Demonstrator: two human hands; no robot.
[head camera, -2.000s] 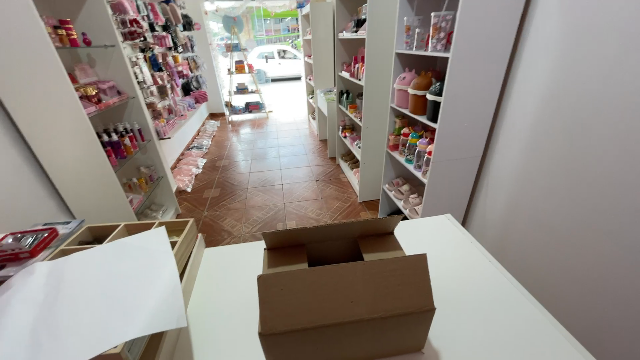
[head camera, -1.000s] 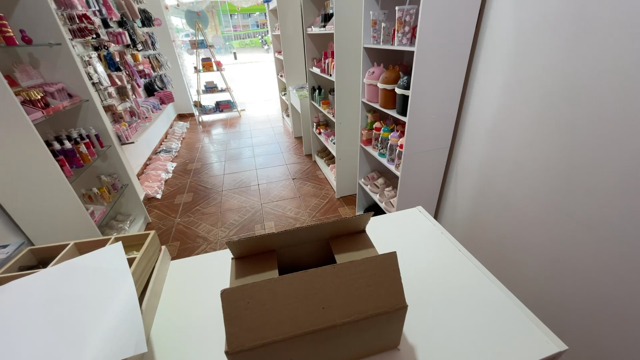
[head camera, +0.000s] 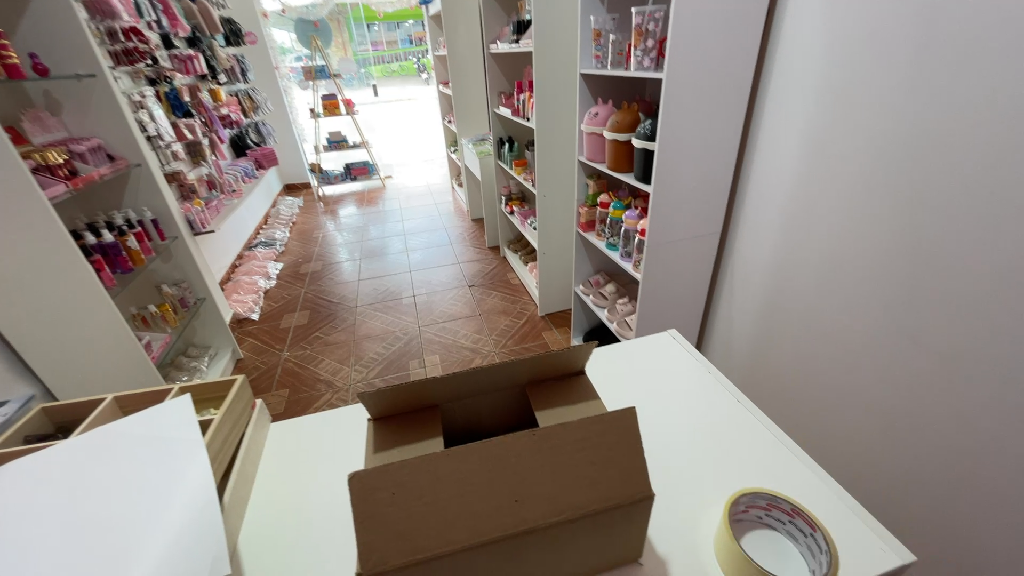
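Note:
Neither my left hand nor my right hand shows in the head view. A cardboard box (head camera: 504, 496) stands on the white table (head camera: 704, 432), its long flaps raised and its short flaps partly folded inward over a dark gap. What lies inside is hidden. To the right of the box, a roll of pale yellow tape (head camera: 730, 540) rests on the table near its right edge. On the left, a white sheet of paper (head camera: 120, 496) lies over part of a wooden compartment tray (head camera: 232, 408).
Beyond the table runs a brown tiled floor (head camera: 384, 296). Shelves (head camera: 556, 200) with bottles, lidded bins and slippers stand on the right, beside a plain wall (head camera: 880, 240). Left are glass shelves (head camera: 144, 268) with bottles. Bagged items (head camera: 256, 276) line the floor, and a ladder-shaped rack (head camera: 344, 152) stands farther back.
The view has turned, and the tape roll now shows at the lower right. The box still stands on the table with its long flaps raised.

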